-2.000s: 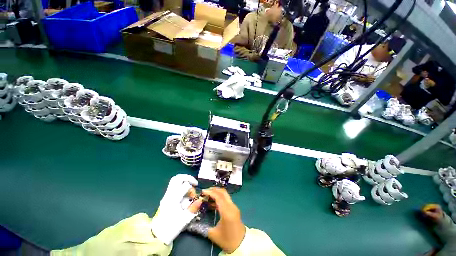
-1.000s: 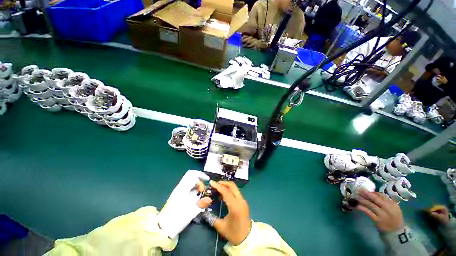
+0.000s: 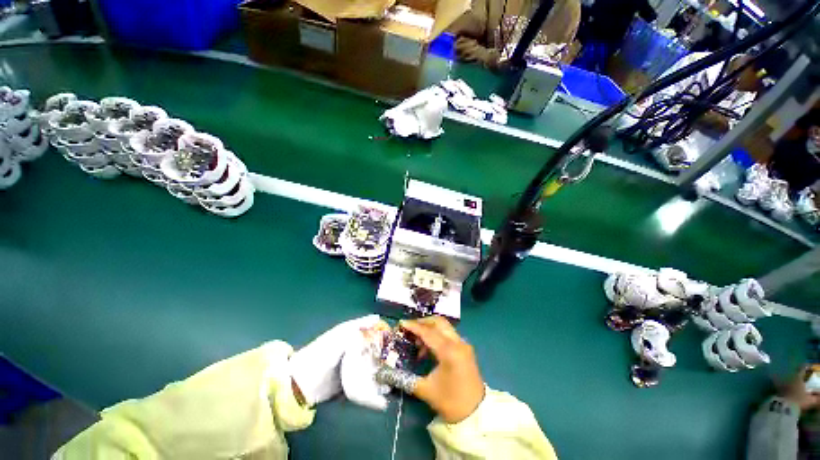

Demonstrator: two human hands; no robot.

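Observation:
My left hand (image 3: 346, 364), in a white glove, and my bare right hand (image 3: 447, 370), with a grey wrap on a finger, meet below the screw feeder. Between their fingers they hold a small dark part with silver detail (image 3: 396, 349), perhaps an inner module; the fingers hide much of it. A thin white wire (image 3: 397, 427) hangs down from it. The silver-grey screw feeder (image 3: 429, 252) stands just beyond my hands. The black electric screwdriver (image 3: 508, 256) hangs tilted at its right. A short stack of white housings with boards (image 3: 367, 241) stands at its left.
Leaning rows of filled white housings (image 3: 193, 162) lie at left. White parts with dark modules (image 3: 652, 341) and empty white housings (image 3: 737, 349) lie at right. Another worker's sleeve (image 3: 773, 431) is at the right edge. Cardboard boxes (image 3: 360, 49) and white covers (image 3: 418, 115) are across the bench.
The view has shifted, so bench items sit further right and higher. The dark part shows more between my hands. Another person's hand reached to the white parts at right and has withdrawn.

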